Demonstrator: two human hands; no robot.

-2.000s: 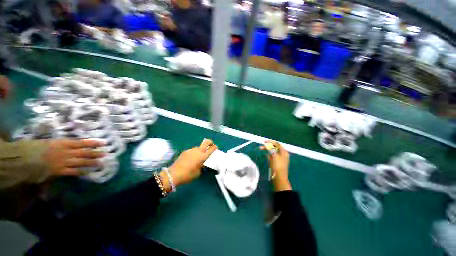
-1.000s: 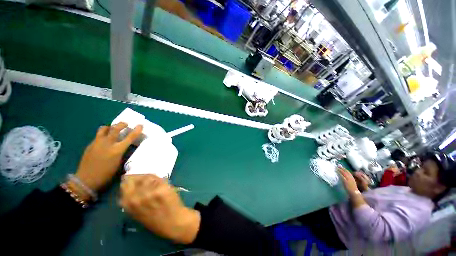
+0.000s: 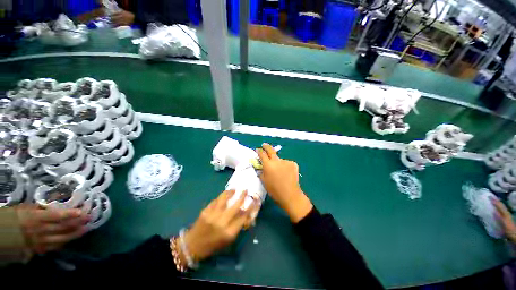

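Note:
A white camera body (image 3: 231, 153) lies on the green bench in front of me, its blocky arm end pointing up and left. My left hand (image 3: 222, 225) is on its rounded lower part, fingers spread over the shell. My right hand (image 3: 281, 178) is at its right side, fingers curled round a small tool with a bit of yellow (image 3: 256, 163) showing against the shell. A white antenna tip (image 3: 276, 148) shows just above my right hand. The opening of the body is hidden.
Stacked front housings (image 3: 56, 144) stand at left, with another person's hand (image 3: 54, 226) on them. A pile of sealing rings (image 3: 153, 176) lies beside them. Smaller housing stacks (image 3: 428, 153) and rings (image 3: 407, 184) lie at right. A grey upright (image 3: 218, 68) stands behind the rail (image 3: 317, 137).
The view has swung back left. The camera body now lies with its arm end up-left. My right hand has moved from the body's lower end to its right side; my left hand is now on the lower part.

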